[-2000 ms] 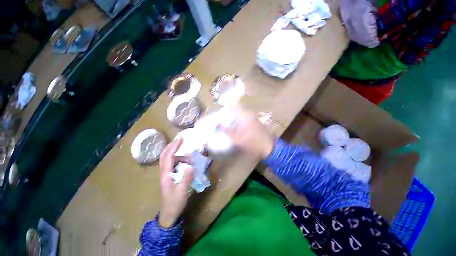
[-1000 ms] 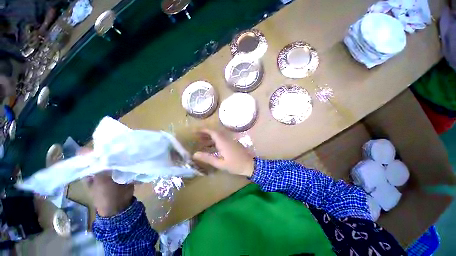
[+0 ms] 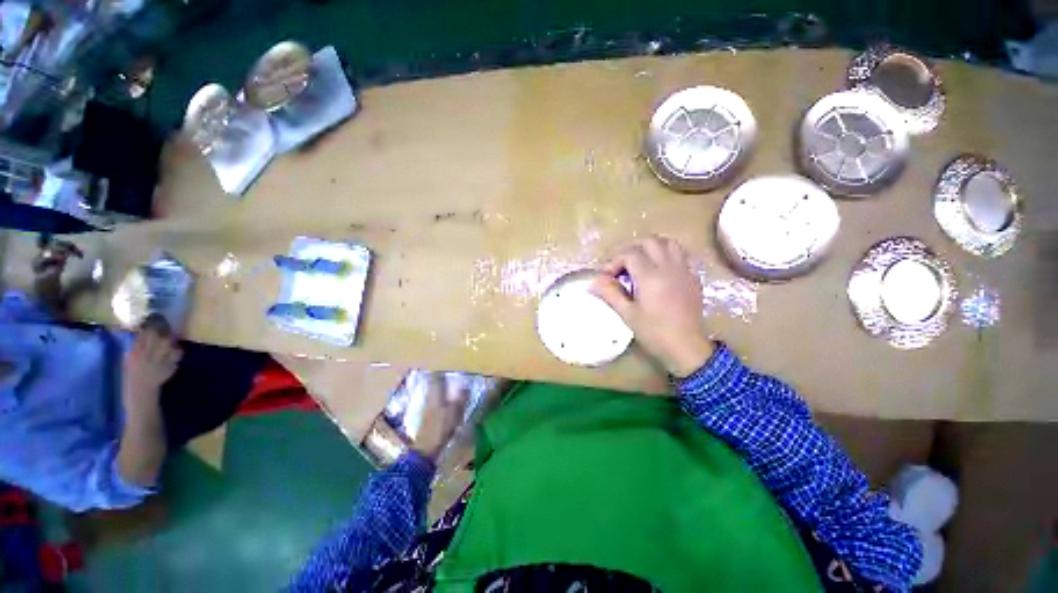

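Observation:
My right hand (image 3: 664, 299) has its thumb and fingers on the right edge of a round pale metal disc (image 3: 578, 329) lying near the bench's front edge. My left hand (image 3: 436, 422) is blurred, below the bench edge beside my green apron, over white and shiny sheet-like material (image 3: 408, 400); whether it grips any is unclear. Beyond my right hand are a plain disc (image 3: 777, 226) and two spoke-patterned discs (image 3: 701, 137) (image 3: 853, 141). Further right lie rimmed plates with patterned shiny edges (image 3: 903, 292) (image 3: 978, 204) (image 3: 899, 86).
A white pad with blue bars (image 3: 321, 291) lies left on the brown bench (image 3: 464, 151). Two discs on pads (image 3: 304, 99) stand at the far left. Another person's hand (image 3: 151, 351) is at a disc on the left. White bundles (image 3: 922, 496) show low right. Glittery scraps surround my disc.
The view has turned left. The white sheet held by my left hand is no longer seen, and that hand is now below the bench edge. My right hand has come onto a disc.

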